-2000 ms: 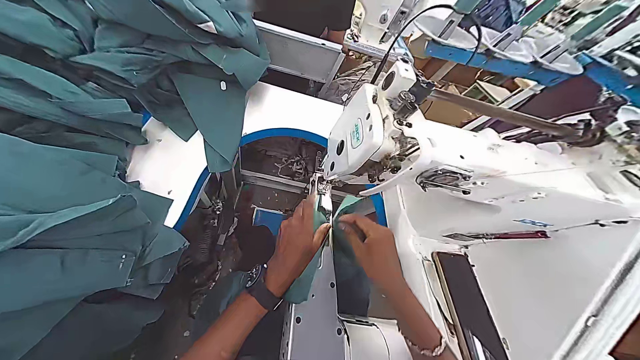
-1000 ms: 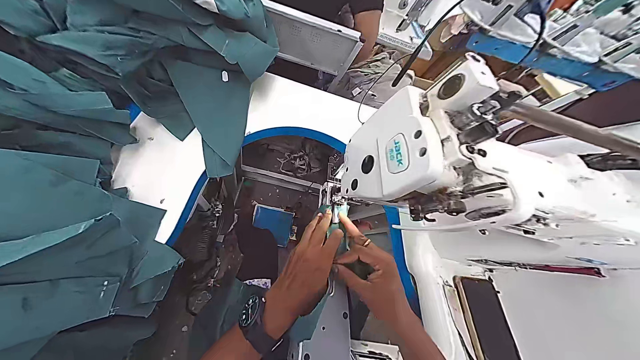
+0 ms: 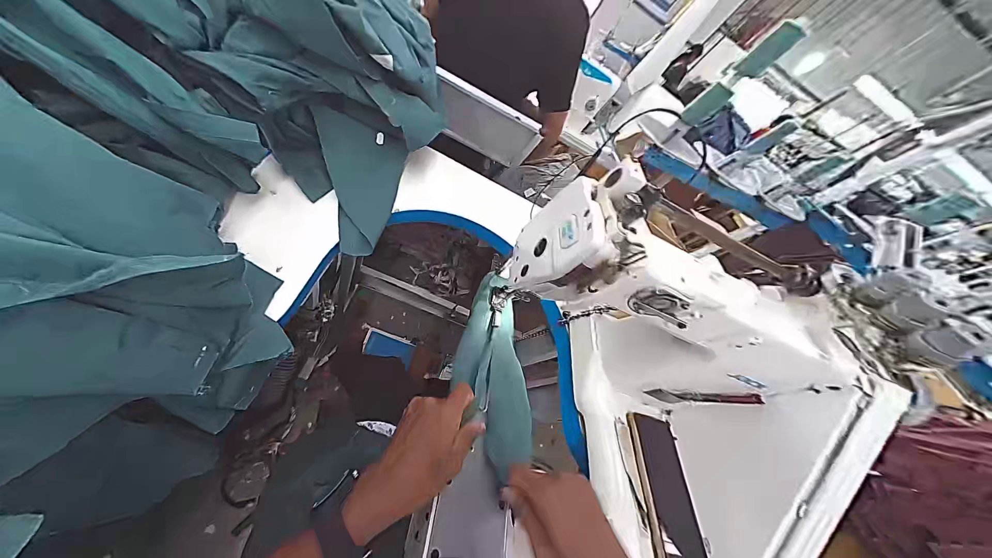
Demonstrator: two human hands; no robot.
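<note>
A teal fabric piece (image 3: 508,395) runs from under the needle area of a white Jack industrial sewing machine (image 3: 558,240) down along its narrow arm. My left hand (image 3: 426,449), with a dark band at the wrist, grips the fabric's left edge, thumb on top. Lower and to the right, my right hand (image 3: 554,500) has its fingers closed on the fabric's lower end; its fingertips are blurred. The presser foot (image 3: 498,298) rests over the upper part of the cloth, between two folds. The needle tip is too small to make out.
Large piles of teal garment pieces (image 3: 139,310) lie at the left on a white table with a blue edge (image 3: 457,221). A dark red-handled tool (image 3: 705,397) lies on the machine's table. A person in a dark top (image 3: 511,46) is beyond. Maroon cloth (image 3: 922,496) sits lower right.
Both hands have come down from near the needle, toward me, and are farther apart. More of the teal fabric shows below the presser foot. The view has shifted.
</note>
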